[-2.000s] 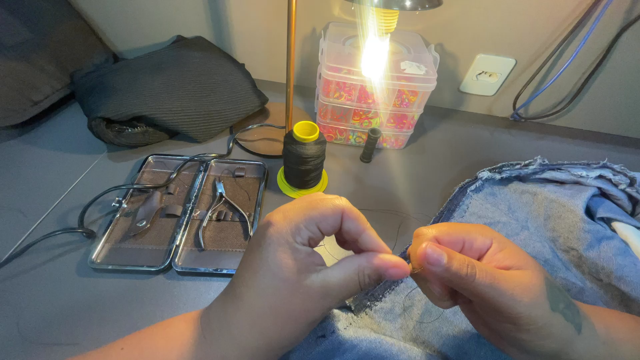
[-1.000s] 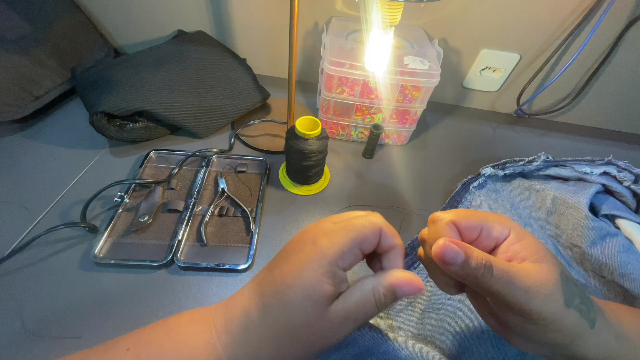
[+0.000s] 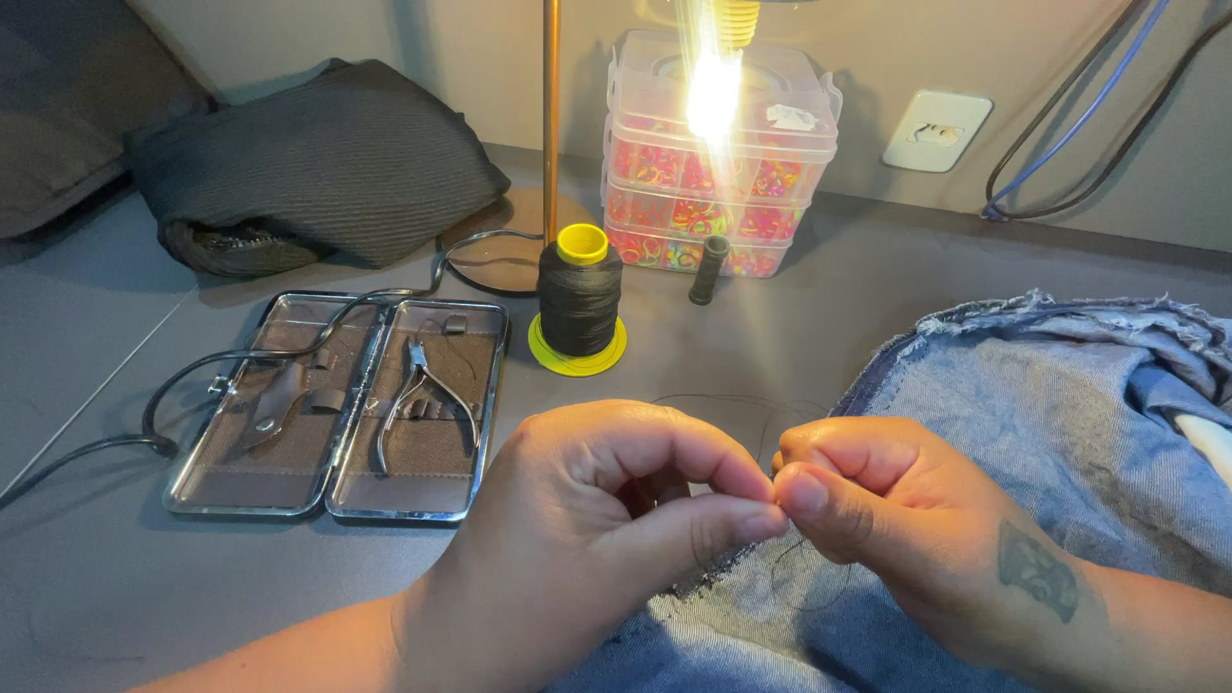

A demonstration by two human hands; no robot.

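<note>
My left hand and my right hand meet at their fingertips, each with thumb and forefinger pinched. Whatever lies between the fingertips is too small to make out. Loose dark thread curls below and behind them. Under and beside my hands is blue denim fabric with a frayed edge. Behind my left hand a spool of black thread stands upright on its yellow base. Metal cuticle nippers lie in the right half of an open manicure case.
A lit bulb shines before a stacked clear plastic organizer of colourful small bands. A small black cylinder stands near it. A black cable crosses the case. Dark ribbed fabric lies back left; a wall socket is at right.
One second ago the fingertips were slightly apart; now they touch. The right hand has stayed nearly in place.
</note>
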